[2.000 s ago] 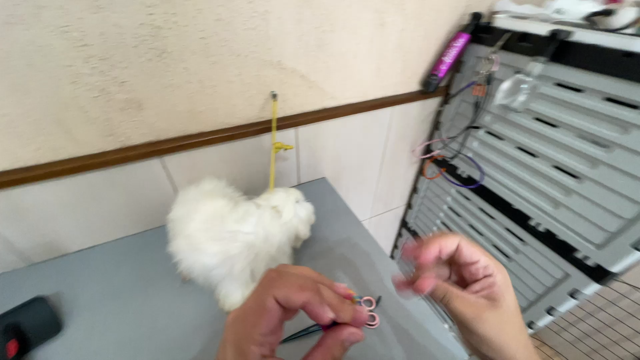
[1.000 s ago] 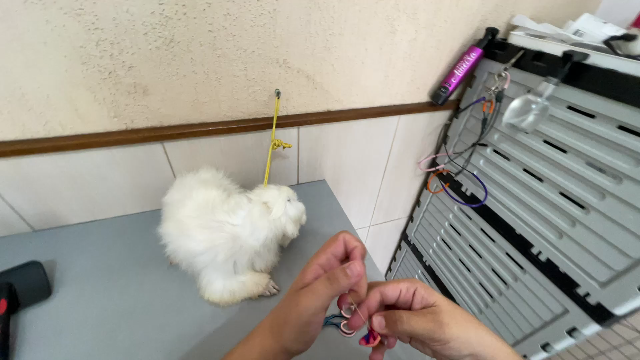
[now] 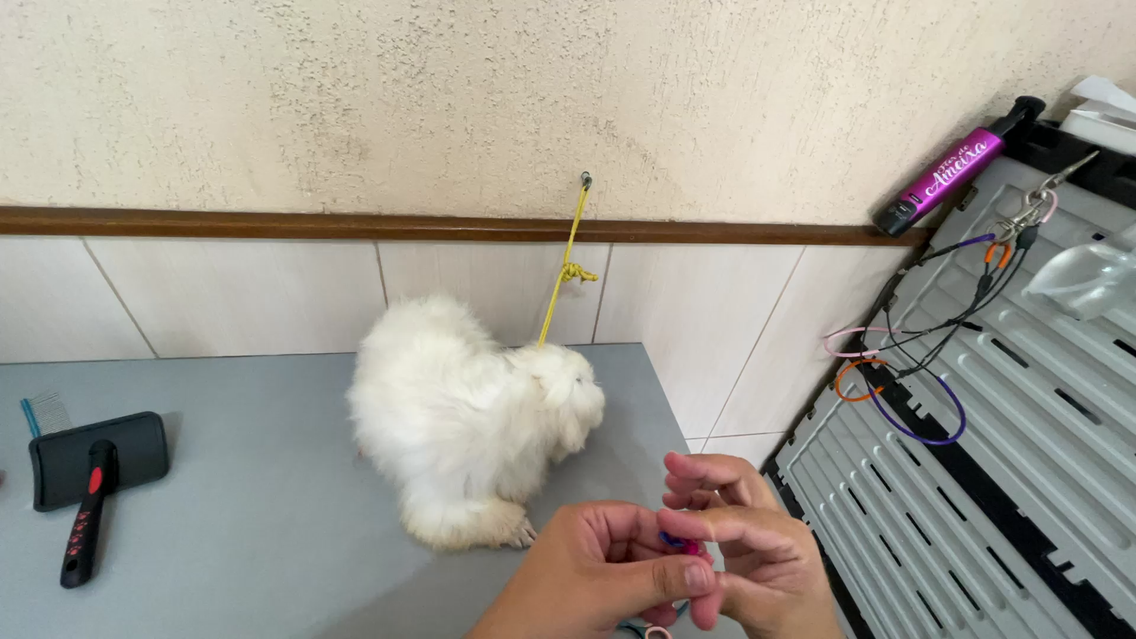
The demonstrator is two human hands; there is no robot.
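Observation:
A small white fluffy dog (image 3: 453, 417) stands on the grey table (image 3: 266, 532), facing right, with a yellow cord (image 3: 564, 275) running from its neck area up to a wall hook. In front of the dog, my left hand (image 3: 612, 568) pinches a small pink and blue item (image 3: 685, 543), too covered to name. My right hand (image 3: 754, 541) meets it there, its thumb and index finger at the same item and its other fingers raised. Below the hands, partly hidden, show the finger rings of scissors (image 3: 657, 632); which fingers bear them cannot be told.
A slicker brush (image 3: 98, 470) and a metal comb (image 3: 49, 415) lie at the table's left. On the right stands a grey plastic panel (image 3: 958, 497), hung with coloured loop leashes (image 3: 919, 435). A purple spray bottle (image 3: 954, 177) leans near its top, beside a clear plastic item (image 3: 1087, 275).
My hands were apart two seconds ago and have come together, now around the small pink and blue item. The dog keeps much the same pose. The view has shifted left, showing the whole brush.

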